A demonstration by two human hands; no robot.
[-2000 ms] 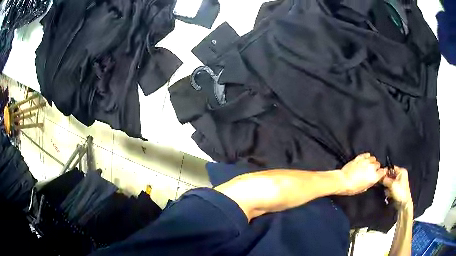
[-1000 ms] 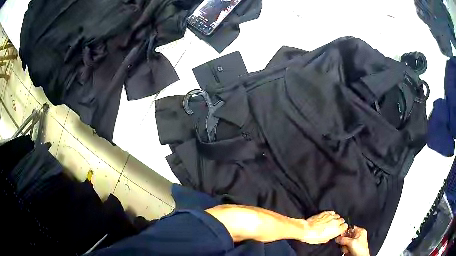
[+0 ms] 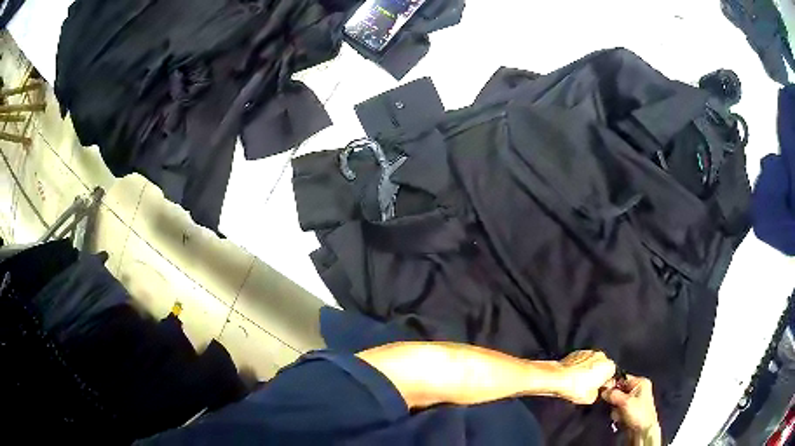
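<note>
A pile of black garments (image 3: 558,218) lies spread before me, thin and slightly shiny. Flat cuffs (image 3: 399,106) stick out at its left, and a grey curved hook-like piece (image 3: 383,179) lies by them. My left hand (image 3: 586,375) is closed with its fingertips pinched at the cloth near the pile's lower edge. My right hand (image 3: 635,408) is just right of it, almost touching, its fingers closed around a small dark tool (image 3: 620,378), apparently thread snips, mostly hidden. The pinched spot is too small to make out.
A second black pile (image 3: 174,87) lies at left on the white table (image 3: 261,187), with a lit phone (image 3: 383,19) at its right side. Navy cloth (image 3: 776,205) is at the right edge. A dark coil (image 3: 721,84) lies behind the garments. Dark garments (image 3: 87,348) hang lower left.
The view has shifted, so the garments sit lower than two seconds ago and the whole phone shows. Since one second ago my left fingers have curled in tighter; both hands stay together at the cloth.
</note>
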